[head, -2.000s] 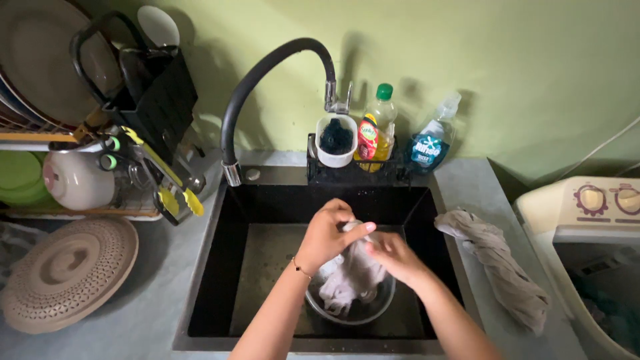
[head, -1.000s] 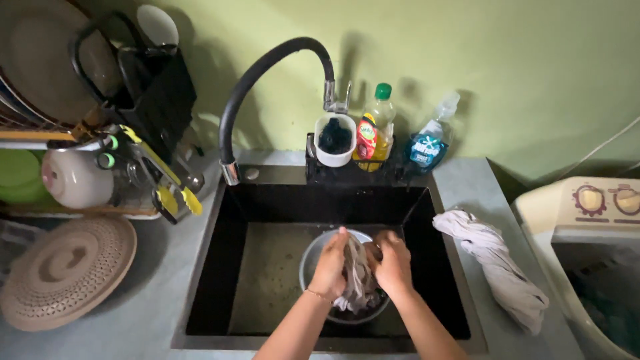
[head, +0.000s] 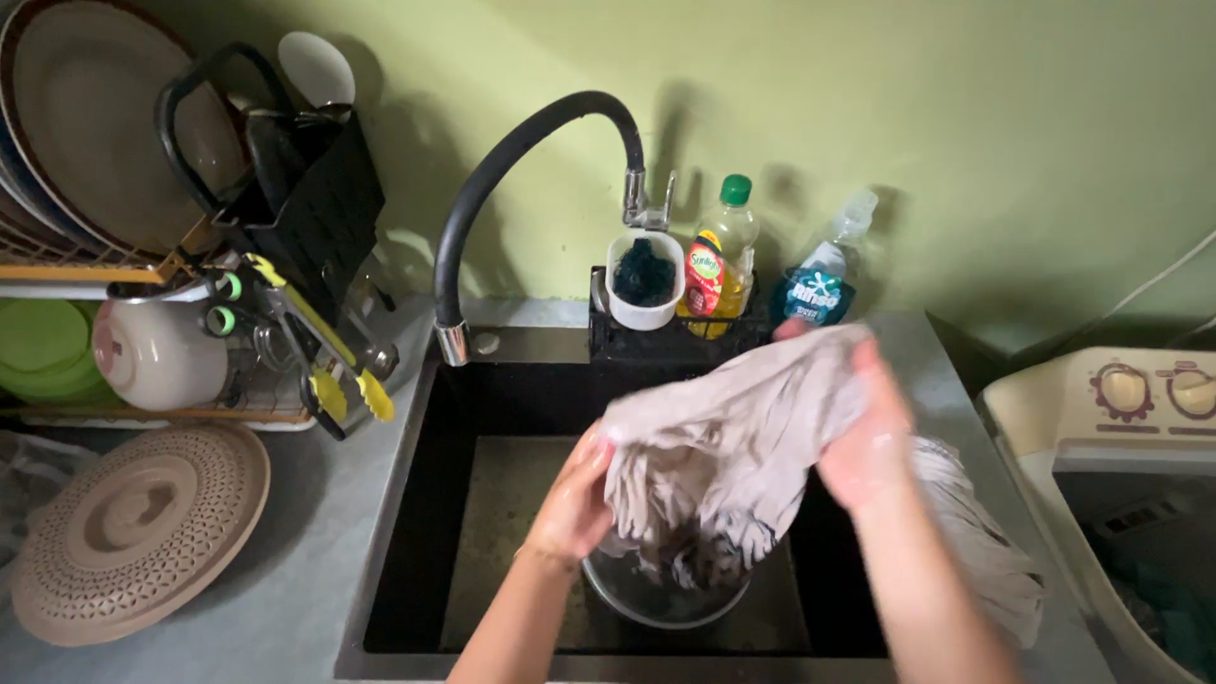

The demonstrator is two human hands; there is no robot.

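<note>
A wet, light grey-pink cloth (head: 727, 427) is stretched between my hands above a round basin (head: 665, 608) in the black sink (head: 622, 665). My left hand (head: 575, 494) grips the cloth's left side, and my right hand (head: 869, 427) grips its upper right side, slightly blurred. The cloth's dark-patterned lower part hangs down over the basin and hides much of it. Another twisted light cloth (head: 983, 551) lies on the counter right of the sink, partly behind my right forearm.
A black flexible faucet (head: 465, 209) arches behind the sink. Near it are a white cup (head: 646, 285), a Sunlight bottle (head: 722, 256) and a Rinso bottle (head: 817, 285). Left are a dish rack (head: 85, 274), tongs (head: 318, 332) and a perforated lid (head: 142, 532). A washing machine (head: 1035, 399) stands right.
The cloth was bunched low in the basin between my hands one second ago. Both hands have risen and moved apart, and the cloth is now spread between them.
</note>
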